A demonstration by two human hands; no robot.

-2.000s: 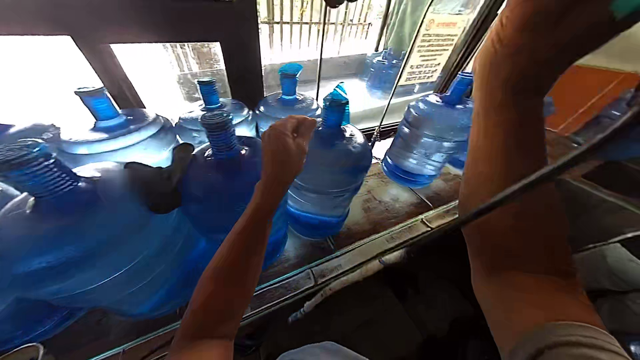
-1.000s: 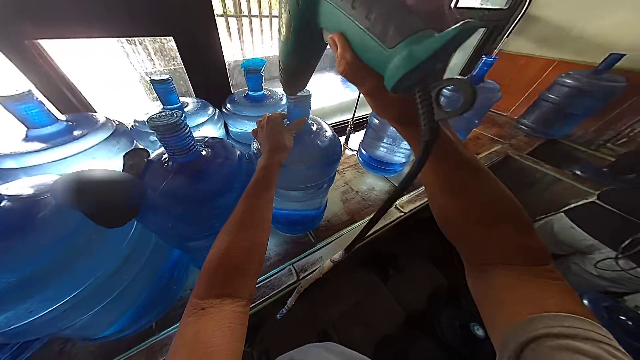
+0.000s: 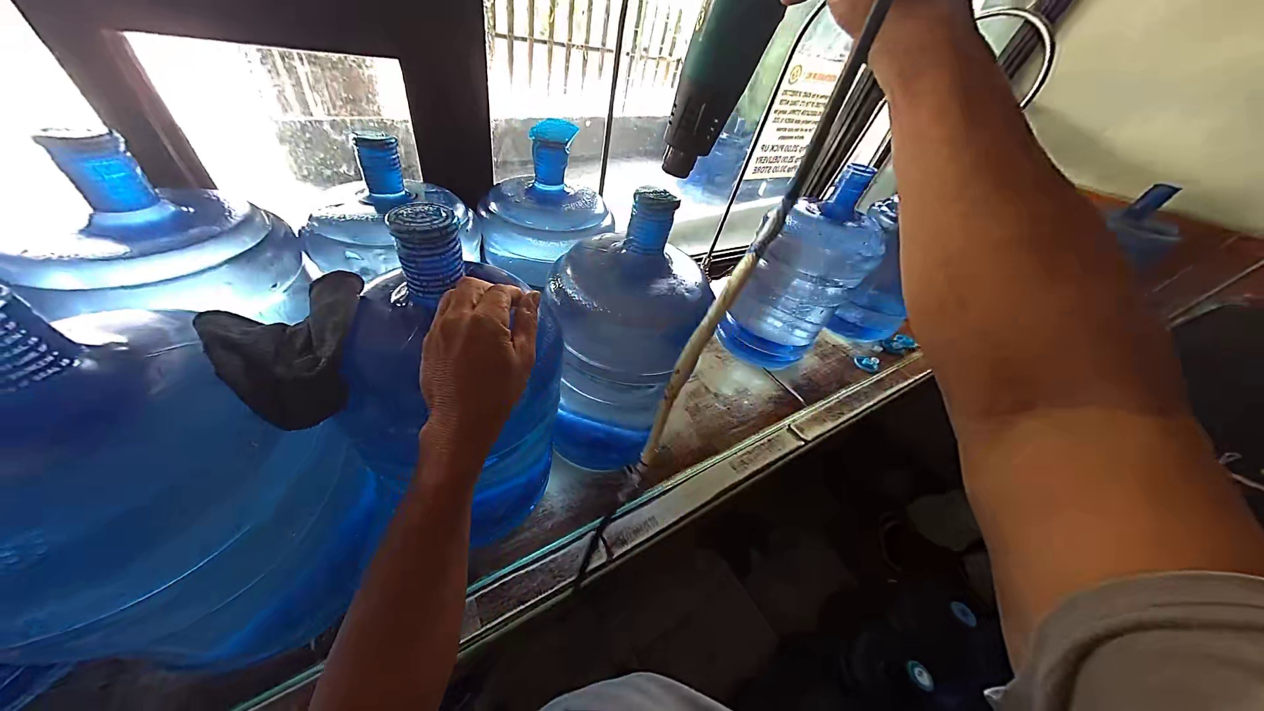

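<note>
My left hand (image 3: 479,355) rests by the neck of a blue water jug (image 3: 380,395), its fingers bent at the shoulder below the capped, ribbed neck; whether it grips is unclear. At the top edge, my right hand (image 3: 869,15) is mostly cut off and is at a green heat gun (image 3: 726,74), whose dark nozzle points down above a second capped jug (image 3: 632,306). The heat gun's cord hangs in front of that jug, its lower part wrapped in pale tape. A dark cloth (image 3: 286,346) lies against the left side of the nearer jug.
Several more water jugs stand along the window, among them a large one (image 3: 148,494) at the left and one (image 3: 805,267) at the right. Small blue plastic pieces (image 3: 867,363) lie on the ledge. The ledge's metal edge (image 3: 691,504) runs diagonally above a dark floor area with more jugs.
My left hand has moved from the neck of the jug under the heat gun to the jug on its left. The heat gun has swung up and away, with its nozzle now raised above the jugs.
</note>
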